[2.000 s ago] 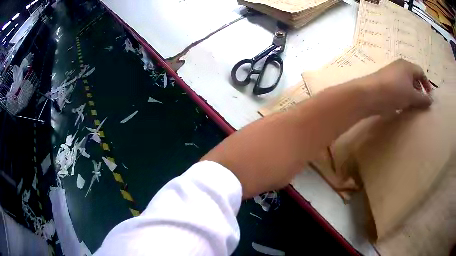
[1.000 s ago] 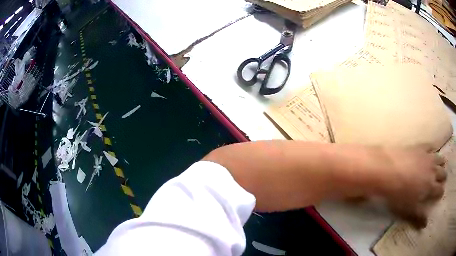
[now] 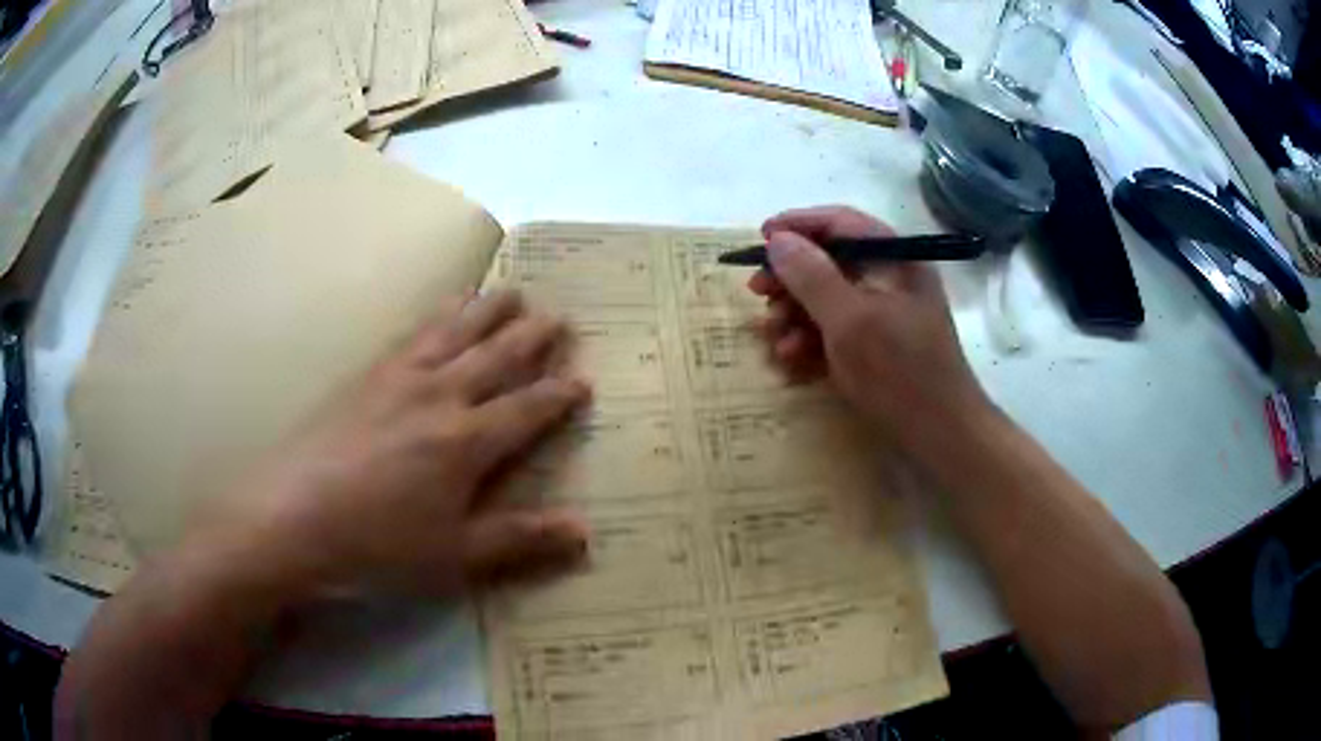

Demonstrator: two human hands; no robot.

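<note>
A tan printed ticket sheet (image 3: 695,565) with two columns of ruled boxes lies on the table in front of me. My left hand (image 3: 449,449) is slightly blurred, palm down with fingers spread over the sheet's left side. My right hand (image 3: 855,319) holds a black pen (image 3: 913,248), its tip at the top box of the right column; whether it touches the paper cannot be told. A plain kraft paper piece (image 3: 290,319) with curved edges lies left of the sheet, partly under my left hand and forearm.
Other kraft sheets (image 3: 261,87) lie upper left, black-handled scissors (image 3: 19,434) far left. A handwritten notepad (image 3: 768,51) is at top centre. Right are a dark translucent round container (image 3: 985,174), a black phone (image 3: 1084,232), a black stapler-like tool (image 3: 1210,261), clear glass (image 3: 1032,51) and a red-and-white item (image 3: 1282,434).
The view has swung right from the floor and scissors to the sheets. My right hand with the pen has come into view. My left hand has moved from the plain kraft paper onto the printed sheet.
</note>
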